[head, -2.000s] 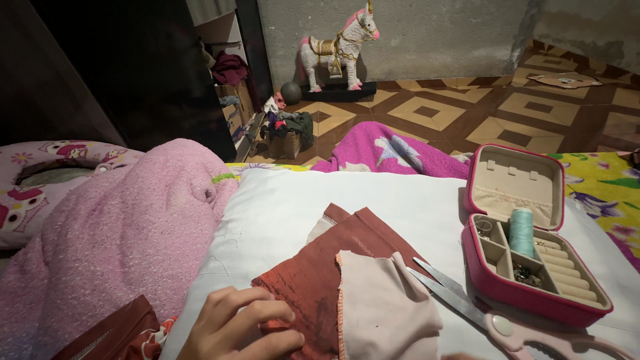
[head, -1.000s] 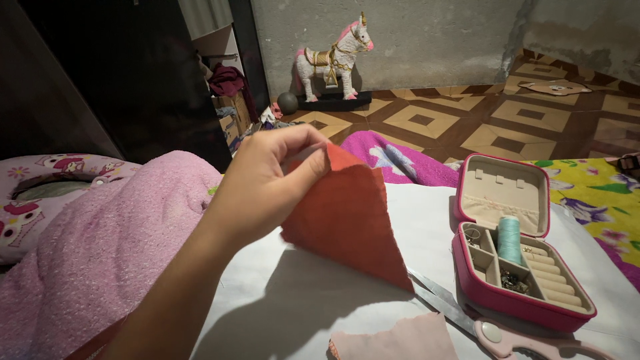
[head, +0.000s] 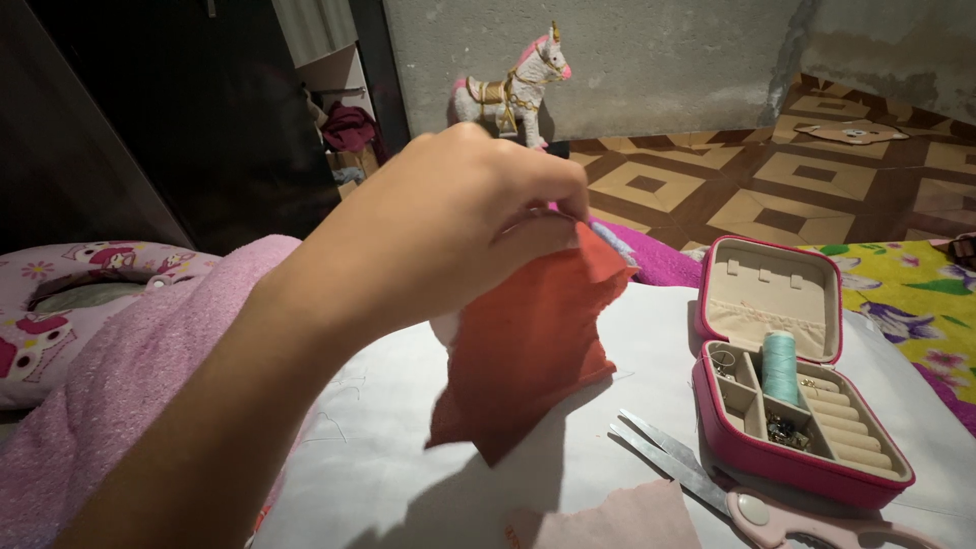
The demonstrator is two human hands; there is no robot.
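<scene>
My left hand (head: 457, 221) pinches the upper edge of a rust-red piece of fabric (head: 534, 328), which hangs above a white cloth surface (head: 381, 457). My right hand is out of view. At the bottom edge lies a pale pink piece of fabric (head: 618, 518) with orange stitching at its left side. Right of it rest scissors with pink handles (head: 755, 511), their blades slightly apart. Behind the scissors stands an open pink jewelry case (head: 808, 457). It holds a spool of turquoise thread (head: 779, 366), cream ring rolls and small metal pieces in its compartments.
A fluffy pink blanket (head: 152, 396) and a patterned neck pillow (head: 46, 335) lie at the left. At the right is a yellow floral cloth (head: 915, 290). A unicorn figure (head: 511, 99) stands on the tiled floor (head: 686, 168) beyond, near a dark cabinet (head: 183, 114).
The rust-red fabric lay on the white surface earlier; my left hand now holds it raised. The pink fabric, which overlapped it, lies apart at the bottom edge.
</scene>
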